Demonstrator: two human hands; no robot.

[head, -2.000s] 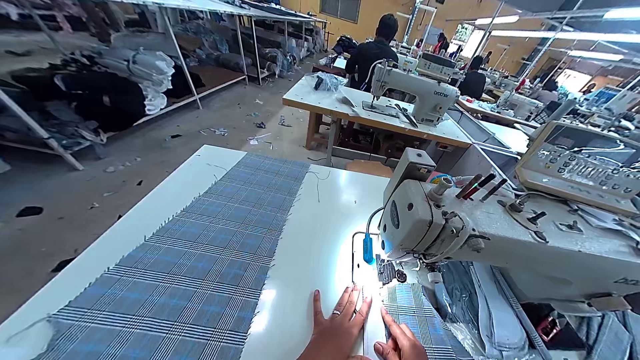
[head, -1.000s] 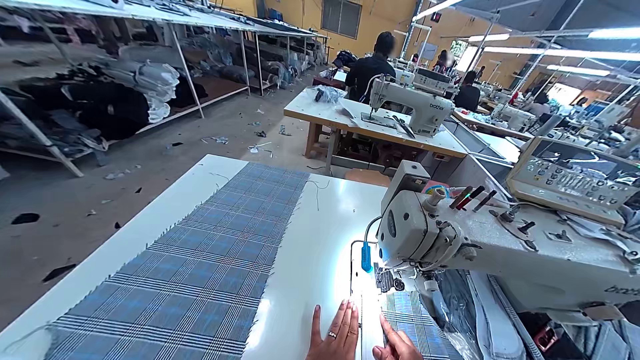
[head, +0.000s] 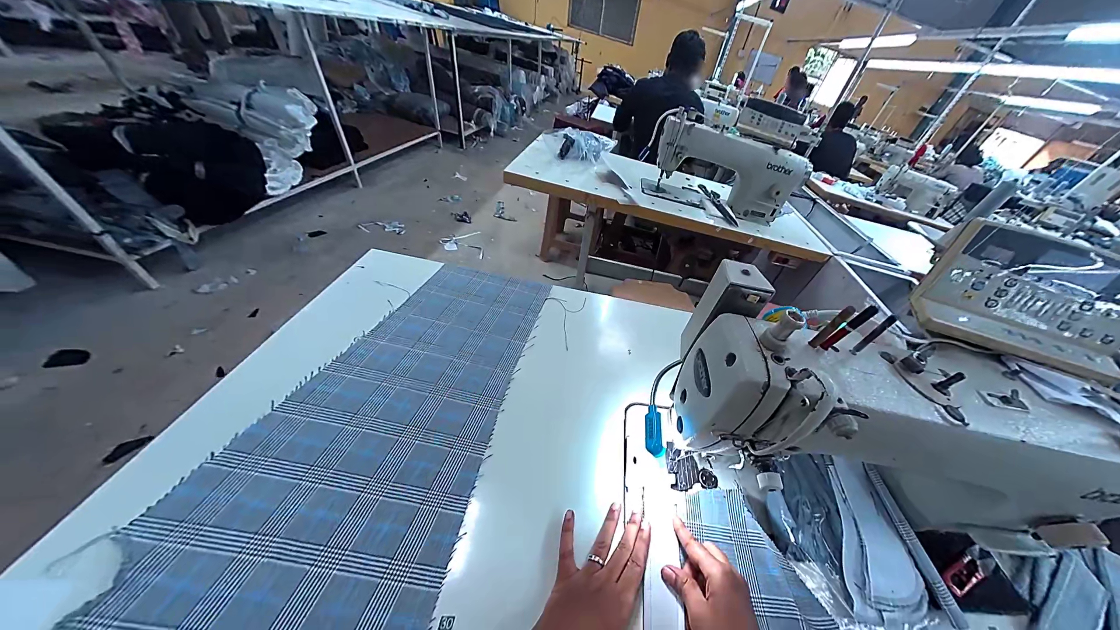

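Plaid fabric (head: pixel 731 542), grey-blue, lies below the presser foot (head: pixel 691 468) of a Brother sewing machine (head: pixel 814 394). My left hand (head: pixel 599 577) rests flat, fingers spread, on the white table left of a pale strip (head: pixel 662 560); a ring is on one finger. My right hand (head: pixel 710 582) presses with its index finger beside the strip, at the edge of the plaid fabric, the thumb close to it. A larger plaid fabric piece (head: pixel 350 455) with frayed edges lies flat to the left. A blue-tipped lamp (head: pixel 654 429) stands by the machine head.
Folded grey fabric pieces (head: pixel 875 534) lie right of my hands, under the machine arm. A control panel (head: pixel 1024 289) stands behind the arm. Ahead is another sewing machine (head: pixel 735 166) on a table, with a person (head: pixel 665 96) beyond. Shelves of fabric rolls (head: pixel 254 122) stand left; scraps litter the floor.
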